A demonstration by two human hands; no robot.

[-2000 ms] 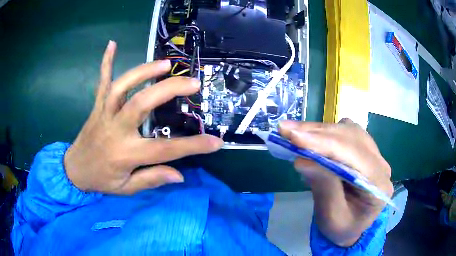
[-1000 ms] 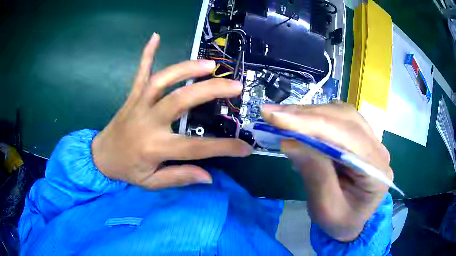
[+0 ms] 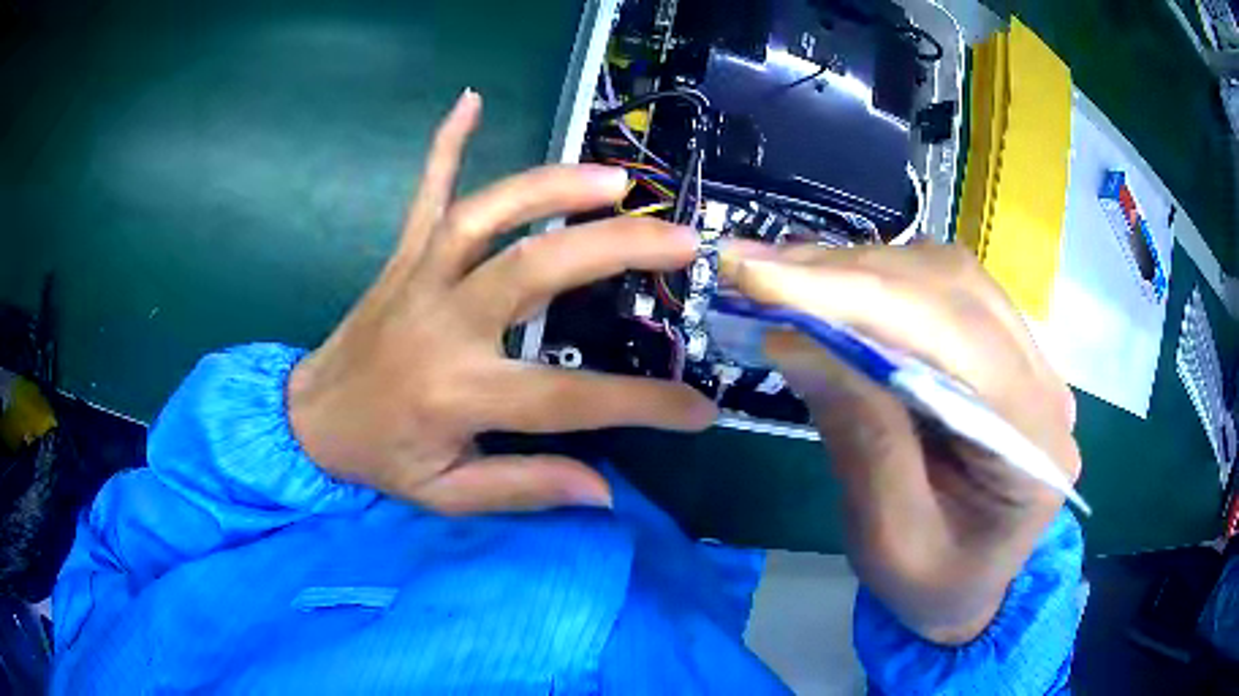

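The open projector housing (image 3: 955,82) lies in front of me with a glossy black block (image 3: 802,129) in its far part. The main board (image 3: 701,286) shows only in part; my right hand hides much of it. My right hand (image 3: 924,394) holds the blue-and-white glue tube (image 3: 890,373) like a pen over the near part of the board; its nozzle tip is hard to make out. My left hand (image 3: 476,326) lies over the housing's near left side, bare, fingers spread, holding nothing. The white ribbon cable (image 3: 919,204) shows only at its far bend.
Thin coloured wires (image 3: 650,177) run along the housing's left side. To the right lie a thick yellow stack (image 3: 1022,163), a white paper sheet (image 3: 1107,299) with a red-and-blue carton (image 3: 1133,231) on it, and printed sheets (image 3: 1204,360). The green bench (image 3: 272,150) extends left.
The view has shifted, so the housing appears further right. My right hand with the tube has moved left and farther in over the board, covering more of it. My left hand stays spread at the housing.
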